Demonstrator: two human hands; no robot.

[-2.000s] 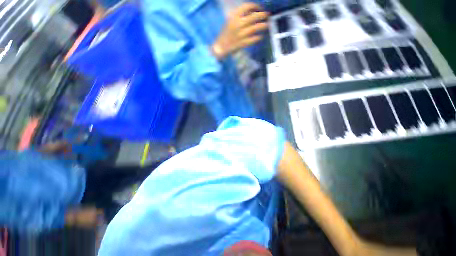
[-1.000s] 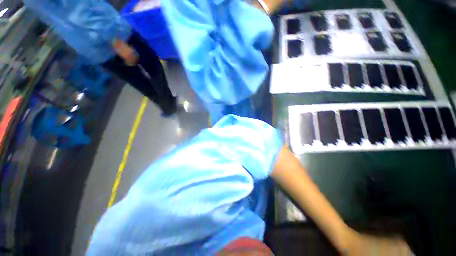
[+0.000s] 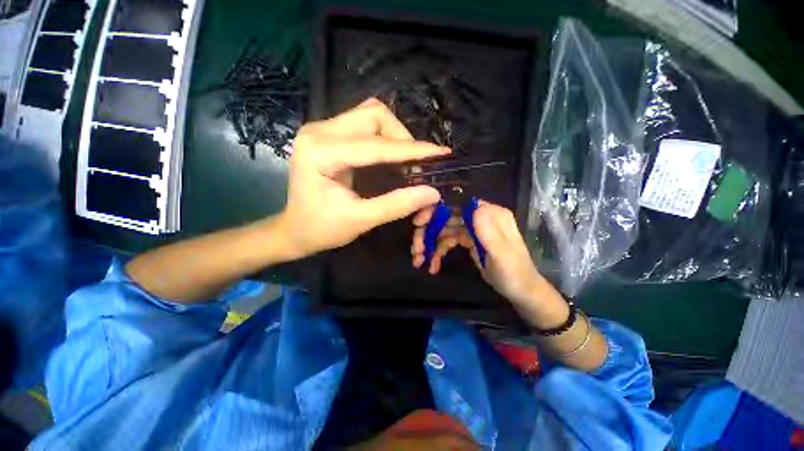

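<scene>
My left hand [image 3: 353, 172] pinches a thin dark moulded part [image 3: 467, 166] between thumb and fingers over the black tray [image 3: 379, 295]. My right hand [image 3: 494, 242] holds side cutters [image 3: 476, 231] with two blue handles; their tips point up at the part's underside, and whether they touch it I cannot tell. Small black pieces [image 3: 432, 101] lie heaped in the tray behind my hands. A pile of black sticks [image 3: 261, 97] lies on the green surface left of the tray.
A clear plastic bag [image 3: 599, 176] with a white label [image 3: 681, 178] and a green sticker [image 3: 729, 191] lies right of the tray. White strips with black rectangles [image 3: 132, 101] lie at the left. A blue sleeve [image 3: 31, 264] of another person shows at the left edge.
The view has swung from the left side and other people down to the tray. Both hands now show at the tray, the left with the part, the right with the cutters.
</scene>
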